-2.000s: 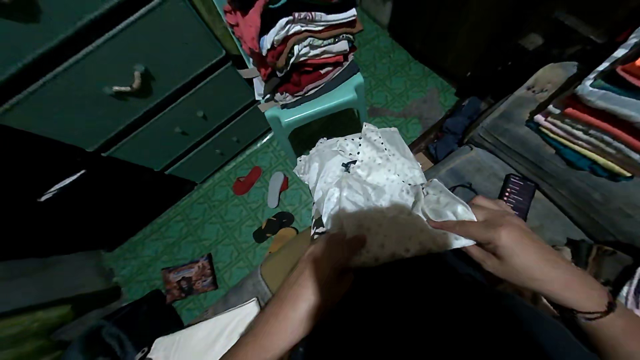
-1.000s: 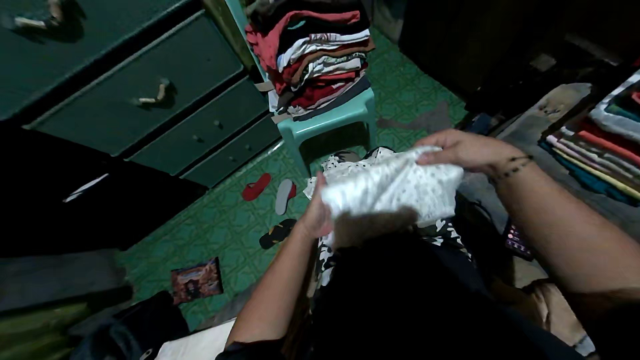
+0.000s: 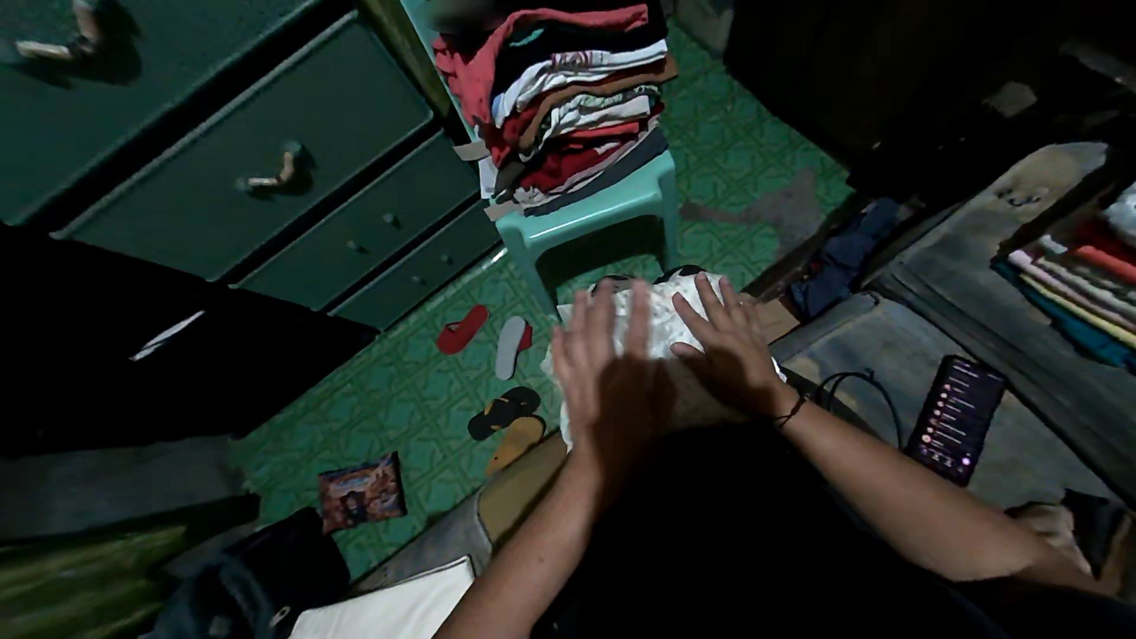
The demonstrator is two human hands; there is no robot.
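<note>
A white patterned cloth garment [image 3: 658, 321] lies spread over my lap, with dark-and-white fabric showing at its far edge. My left hand [image 3: 608, 364] is over its left part, fingers spread and blurred. On the right part rests my right hand [image 3: 729, 351], palm down with the fingers apart and a dark bracelet at the wrist. Neither hand grips the cloth. Beyond it, a pile of folded clothes [image 3: 586, 115] in red, white and brown sits on a light green plastic chair [image 3: 590, 211]. The near part of the garment is hidden under my hands and in shadow.
Green drawers [image 3: 266, 160] stand at the left. Slippers [image 3: 463, 329] and a printed packet [image 3: 362, 493] lie on the green patterned floor. To the right, a grey seat [image 3: 852, 342] bears a phone [image 3: 957, 417] and a black cable [image 3: 856, 377]; more folded clothes [image 3: 1078, 297] are beyond.
Both hands held the white garment up a second ago, my right hand at its far right corner. Now the garment lies lower on my lap, with both hands flat over it and the fingers spread.
</note>
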